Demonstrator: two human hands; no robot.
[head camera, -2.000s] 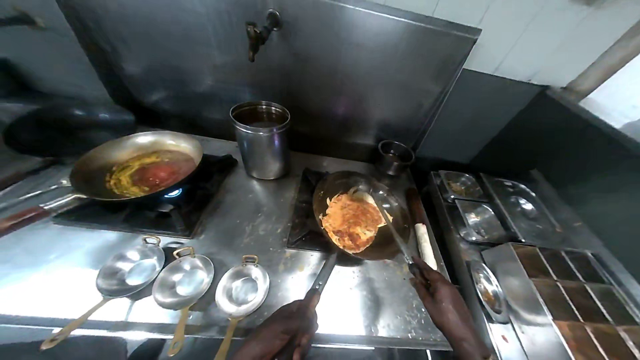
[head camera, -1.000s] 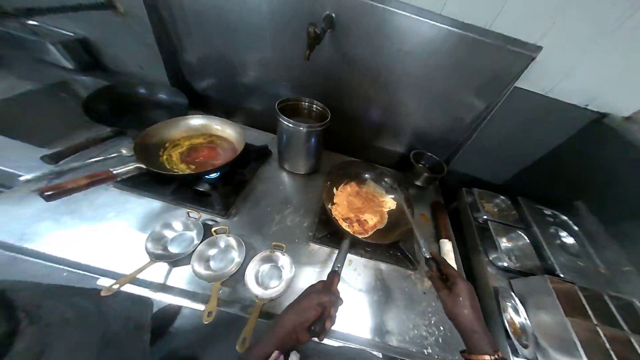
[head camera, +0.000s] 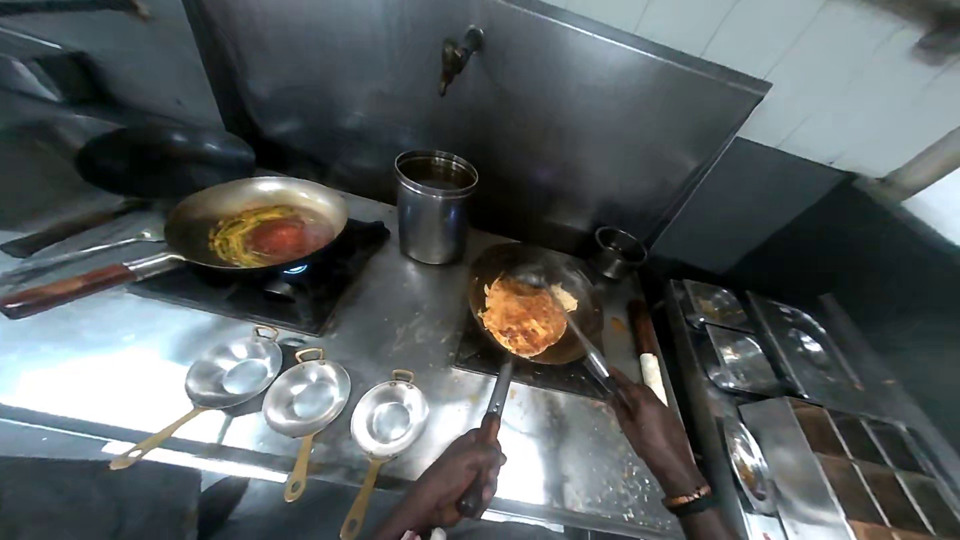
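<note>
My left hand (head camera: 469, 472) grips the wooden handle of a dark wok-like pan (head camera: 585, 345), which rests over the right burner. My right hand (head camera: 637, 416) is closed round the handle of a long metal ladle or spatula (head camera: 581, 337), whose head is in the pan at the food's upper edge. A browned, orange-coloured flat piece of food (head camera: 523, 316) lies in the pan, with a paler bit at its right. A steel frying pan (head camera: 184, 217) with red and yellow contents (head camera: 277, 236) sits on the left burner, where a blue flame shows.
Several small metal pans (head camera: 390, 416) with brass handles line the front of the steel counter (head camera: 420, 300). Behind stand a tall steel container (head camera: 433, 217) and a small pot (head camera: 619, 253). A rolling-pin-like rod (head camera: 643, 337), lidded trays (head camera: 742, 360) and a compartment box (head camera: 787, 450) are at right.
The utensil's head has moved from the right side of the food to its upper edge. Both hands keep their holds. The view has shifted left.
</note>
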